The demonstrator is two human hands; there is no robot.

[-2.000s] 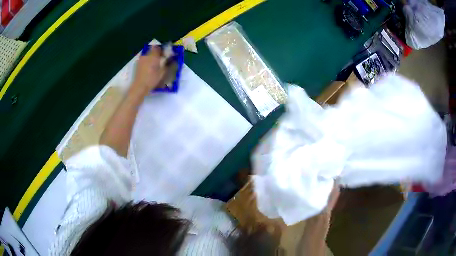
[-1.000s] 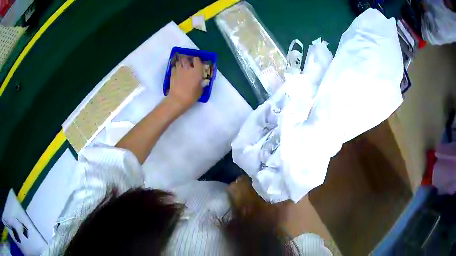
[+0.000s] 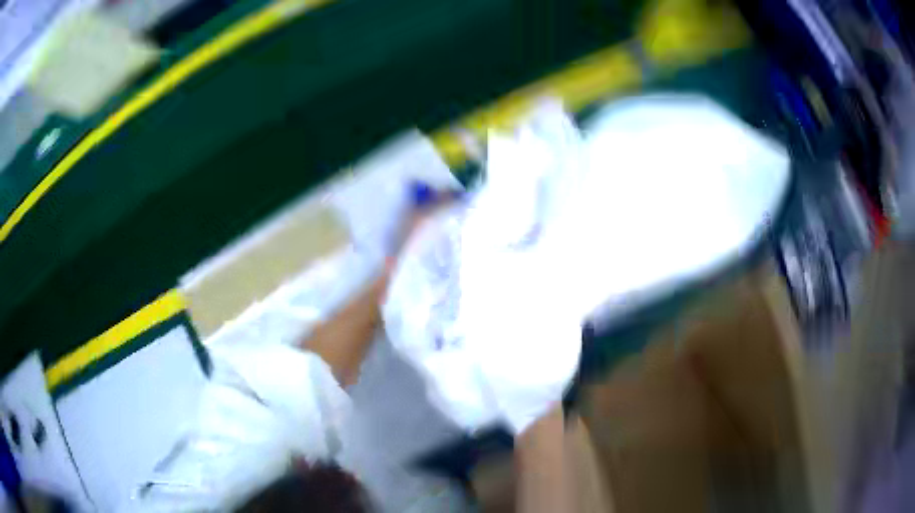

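The frame is strongly blurred. A large white plastic bag (image 3: 642,210) is held up in the middle and hides much of the bench. My right hand (image 3: 542,426) is under its lower end; my wrist shows and my fingers are hidden in the plastic. My left hand (image 3: 413,225) reaches to the bag's left side, partly behind it, beside a small visible bit of the blue bin (image 3: 423,192). What its fingers do is not clear. A tan adhesive sheet (image 3: 266,269) lies on the white foam mat (image 3: 386,190), left of my left forearm.
An open brown cardboard carton (image 3: 682,411) stands at the lower right. A white mat or board (image 3: 125,406) lies at the lower left. Yellow lines (image 3: 115,341) run along the green surface. Blurred dark items (image 3: 813,240) are at the right. Dark hair shows at the bottom edge.
The white bag has moved left, towards my left hand, and now covers most of the blue bin and the clear packet. The view has shifted and blurred.
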